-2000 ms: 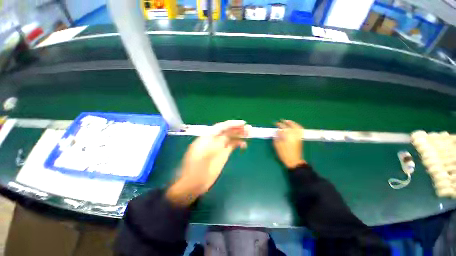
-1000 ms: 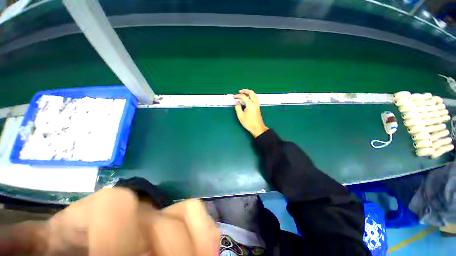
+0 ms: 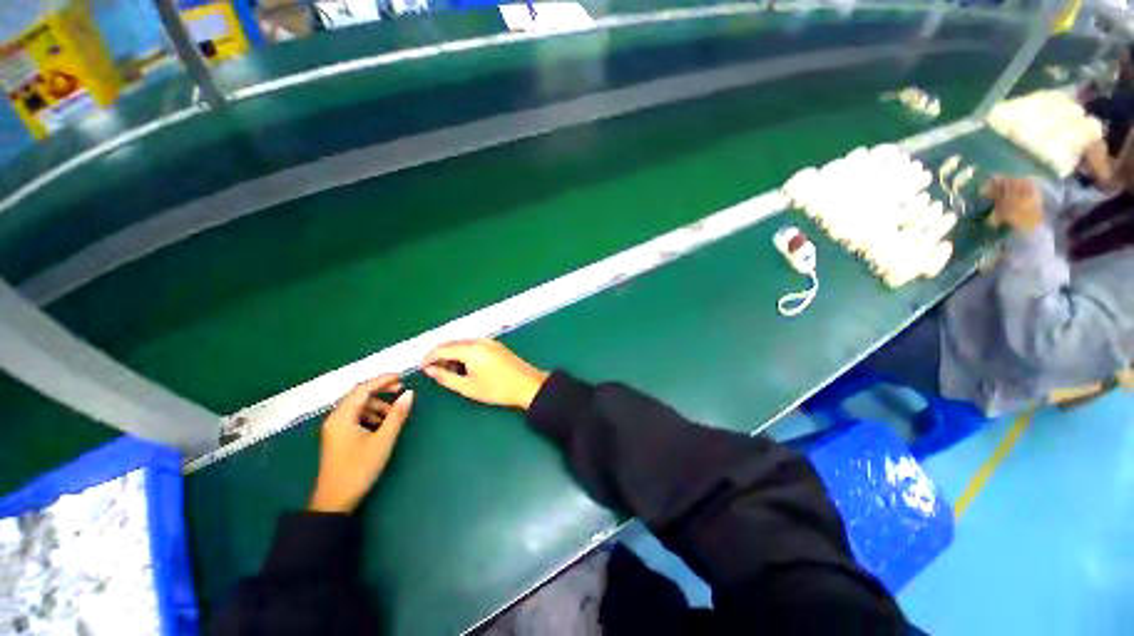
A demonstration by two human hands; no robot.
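My left hand (image 3: pixel 357 445) is over the green bench by the white rail, fingers curled and thumb apart from them. My right hand (image 3: pixel 485 372) is just to its right, thumb and fingertips close together at the rail's edge. Whether either hand holds a small piece cannot be told. A white handheld device (image 3: pixel 793 250) with a reddish-brown patch and a looped white cord lies on the bench to the right. The blue parts bin (image 3: pixel 170 534), full of white and grey bits, is cut off at the lower left.
The white rail (image 3: pixel 597 273) runs diagonally beside the green belt, with a pale post (image 3: pixel 100 373) at left. Rows of cream-white devices (image 3: pixel 877 211) are packed on the bench at right. A person in grey (image 3: pixel 1038 298) sits at far right, behind a blue stool (image 3: pixel 880 503).
The view has turned to the right. My left hand has moved from close below the camera to the rail beside my right hand. The neighbouring person has come into view.
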